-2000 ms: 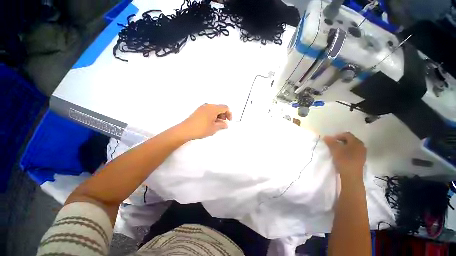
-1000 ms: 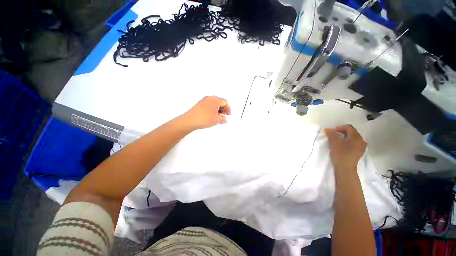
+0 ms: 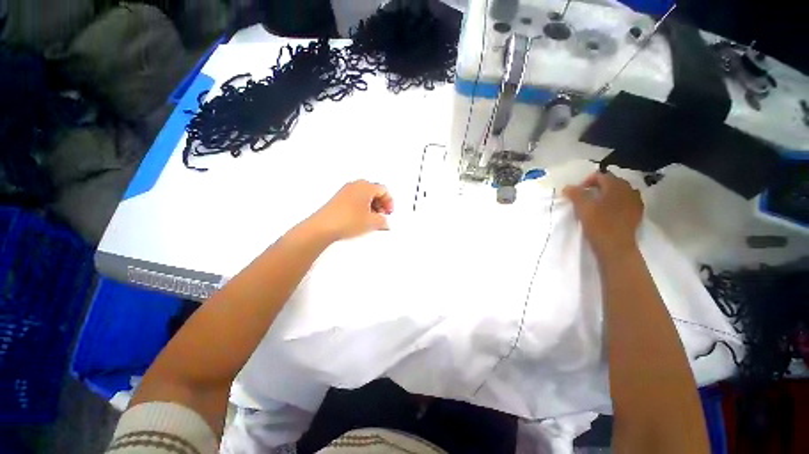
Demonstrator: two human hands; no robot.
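Note:
A large white fabric piece (image 3: 426, 293) lies over the front of the white table and hangs down toward my lap. A thin dark line runs down its right part. My left hand (image 3: 357, 211) pinches the fabric's upper left edge, fingers curled. My right hand (image 3: 608, 208) pinches its upper right edge beside the dark line. The sewing machine's presser foot and needle area (image 3: 483, 177) is just beyond the fabric's far edge, between my hands. Glare hides whether the fabric lies under the foot.
Tangled black cords (image 3: 266, 102) lie at the table's left rear, with another heap (image 3: 767, 310) at the right. The white sewing machine head (image 3: 568, 62) stands at the rear right with black strips (image 3: 683, 137) on it. A blue crate (image 3: 129, 332) is below the table's left end.
The view has shifted and turned, so table and machine sit differently. My right hand has moved away from me with the fabric edge, closer to the machine head. My left hand keeps its pinch.

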